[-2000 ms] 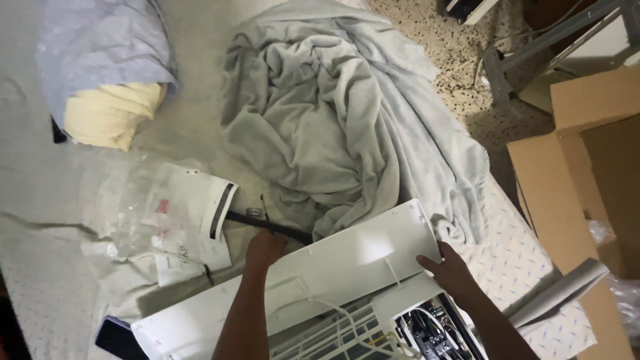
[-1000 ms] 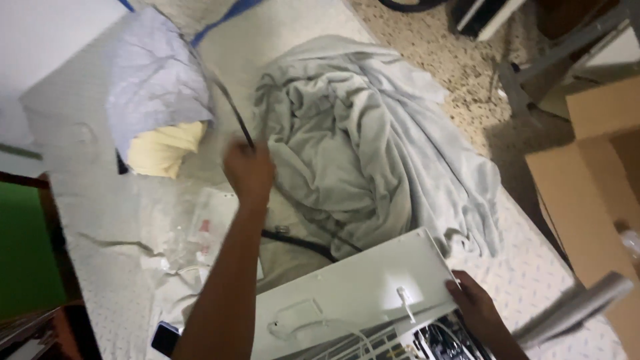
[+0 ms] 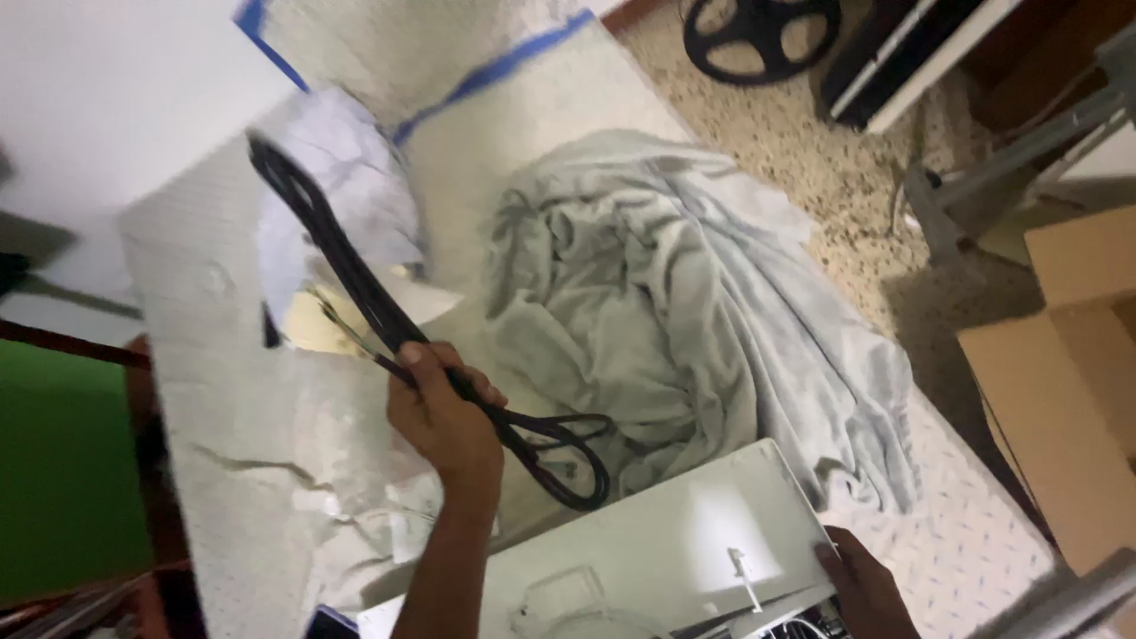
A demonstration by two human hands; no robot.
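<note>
A folded bundle of black cable (image 3: 342, 253) is in my left hand (image 3: 448, 417), raised over the bed. Thin bare-ended wires (image 3: 342, 328) stick out beside it, and its looped end hangs over the grey blanket's lower edge. My right hand (image 3: 865, 581) grips the right end of a white metal and plastic housing (image 3: 657, 541) at the bottom of the view. Wiring (image 3: 799, 628) shows in the housing's open part, which the frame's lower edge cuts off. The tips of some right fingers are hidden behind the housing.
A grey blanket (image 3: 621, 328) lies bunched on the mattress (image 3: 967, 497). A pillow-like bundle in pale cloth (image 3: 342, 186) lies at upper left. An open cardboard box (image 3: 1047, 417) stands at right, near a grey metal frame (image 3: 1003, 160). A black steering wheel (image 3: 761, 35) is on the speckled floor.
My left hand has moved from beside the housing up over the bed and now lifts the black cable bundle. My right hand stays at the housing's right end. The view has shifted.
</note>
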